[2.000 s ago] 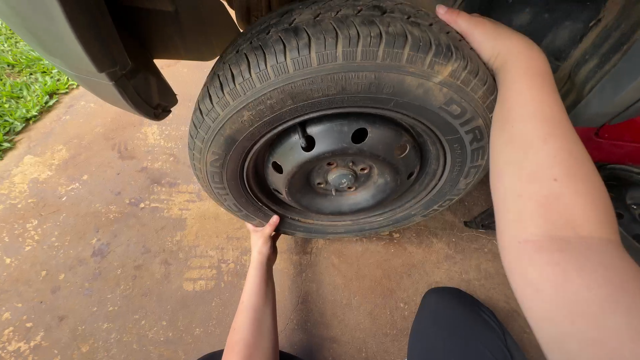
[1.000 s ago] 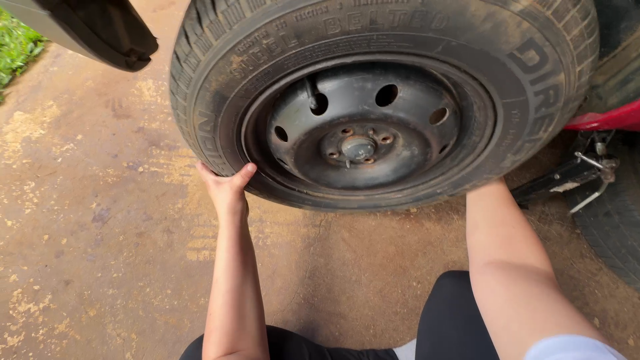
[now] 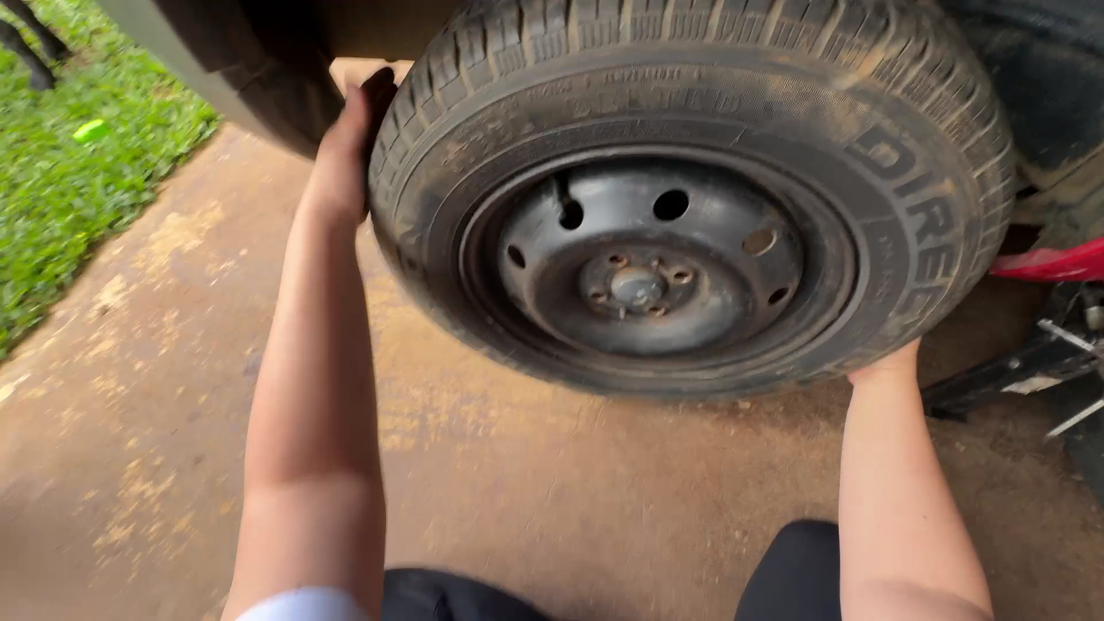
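A car wheel, a worn tire [image 3: 690, 103] on a black steel rim [image 3: 690, 323], fills the upper middle in the wheel well. Its center cap [image 3: 636, 286] is ringed by bolt holes. My left hand [image 3: 358, 129] presses against the tread at the tire's left side, its fingers partly hidden in shadow. At the lower right, my right hand [image 3: 888, 366] supports the tire from underneath; the tire covers its fingers. Whether the wheel sits fully on the hub cannot be told.
The car's fender edge [image 3: 259, 95] overhangs the upper left. A scissor-type jack [image 3: 1026, 366] stands at the right, beside a red part [image 3: 1052, 263]. Stained concrete floor [image 3: 517, 492] lies below, with grass [image 3: 86, 172] along the left.
My left hand has moved from the tire's lower left edge up to its left side. My right hand, on the tire's upper right two seconds ago, is now under its lower right.
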